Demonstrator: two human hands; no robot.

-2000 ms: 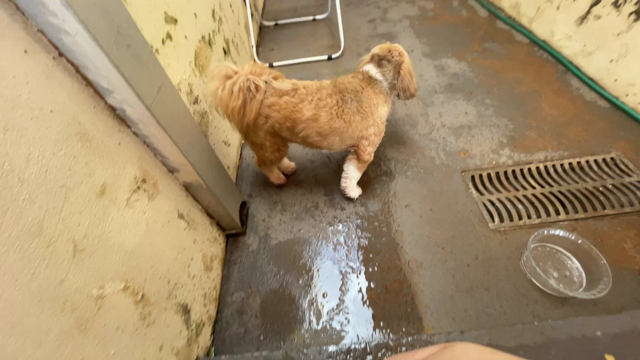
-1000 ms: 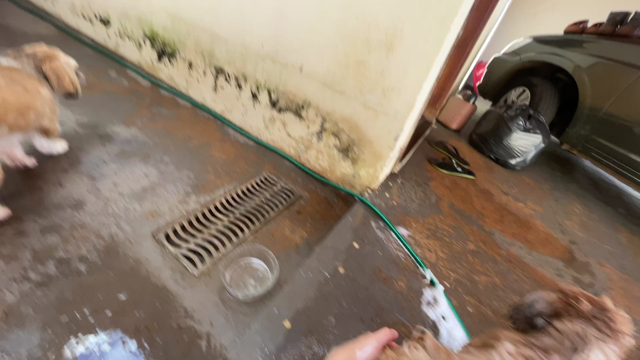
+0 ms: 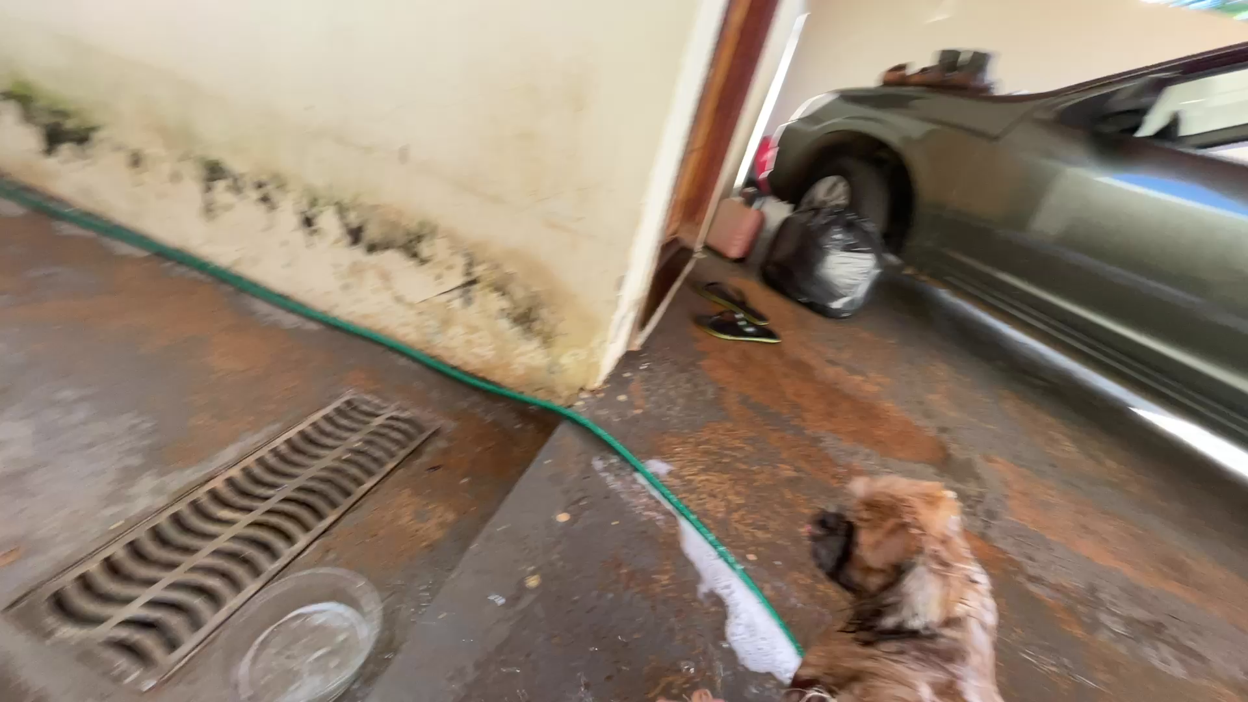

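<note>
A wet, light brown dog (image 3: 907, 595) with a dark muzzle is at the bottom right, its lower body cut off by the frame edge. Just left of it, a sliver of skin, perhaps fingertips, shows at the bottom edge; which hand it belongs to cannot be told. Neither of my hands can be made out clearly. White foam (image 3: 741, 604) lies on the floor beside the dog, along a green hose (image 3: 468, 378). A clear round dish (image 3: 310, 639) stands near the metal floor grate (image 3: 234, 531) at the lower left.
A stained cream wall (image 3: 390, 175) ends at a corner by a brown door frame (image 3: 707, 127). Beyond it are black flip-flops (image 3: 738, 327), a black plastic bag (image 3: 827, 258), a pink container (image 3: 734, 229) and a dark car (image 3: 1033, 195). A low step edge runs beside the grate.
The view has swung right, away from the tan dog with white paws. The hand beside the wet dog a second ago is now almost out of the frame. The wet dog's head now shows raised.
</note>
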